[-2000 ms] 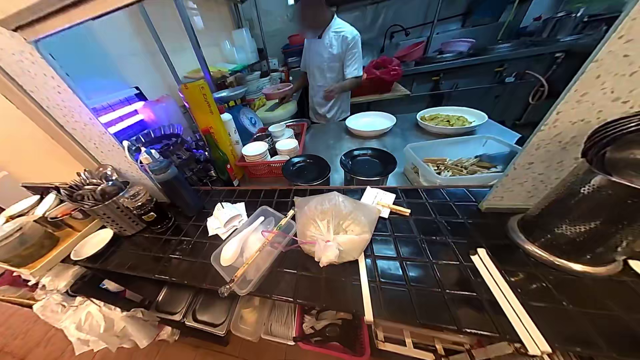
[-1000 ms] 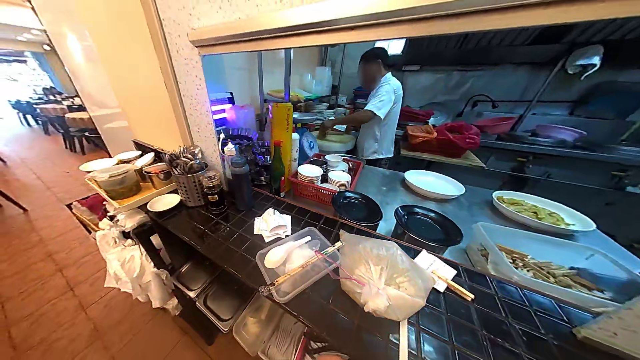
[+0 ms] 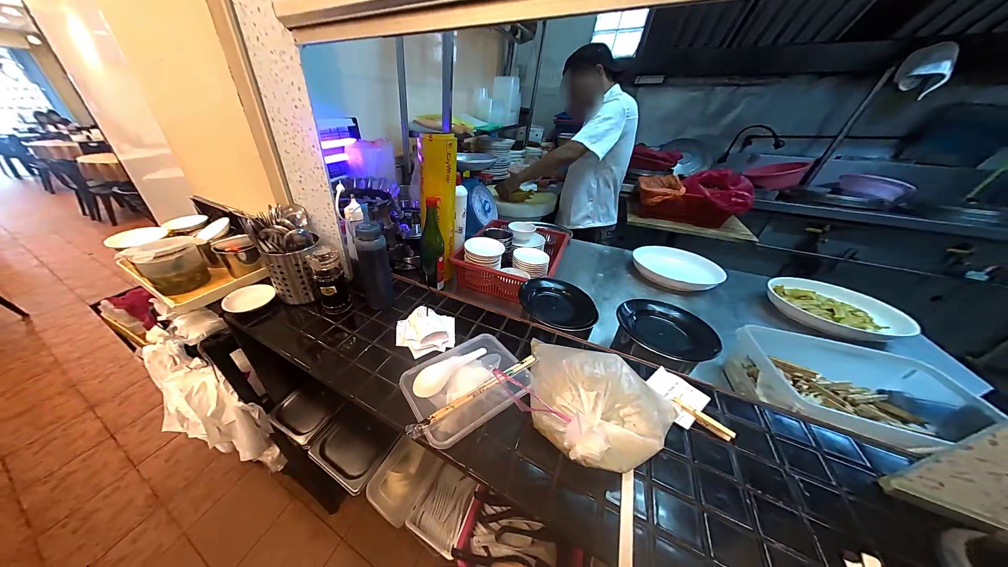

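Neither of my hands shows. On the black tiled counter [image 3: 709, 488] lies a tied plastic bag [image 3: 602, 405] with pale contents. Left of it, a clear plastic container [image 3: 492, 417] holds a white soup spoon [image 3: 449, 372], with wrapped chopsticks [image 3: 472, 396] laid across its top. Folded paper slips [image 3: 426, 331] lie behind the container. Right of the bag, more wooden chopsticks [image 3: 705, 419] rest on a paper slip [image 3: 676, 394]. Two black plates [image 3: 668, 329] stand just beyond the counter's raised edge.
A steel cutlery holder [image 3: 290, 272], sauce bottles [image 3: 373, 265] and a red basket of bowls [image 3: 488, 281] stand at the left and back. Beyond are oval white dishes [image 3: 679, 268] and a tub of sticks [image 3: 858, 394]. A person in white [image 3: 602, 157] works behind. Plastic bags [image 3: 205, 386] hang at the left.
The view has swung right and shows more of the dining room floor. The person in white has turned sideways, with arms over a basin.
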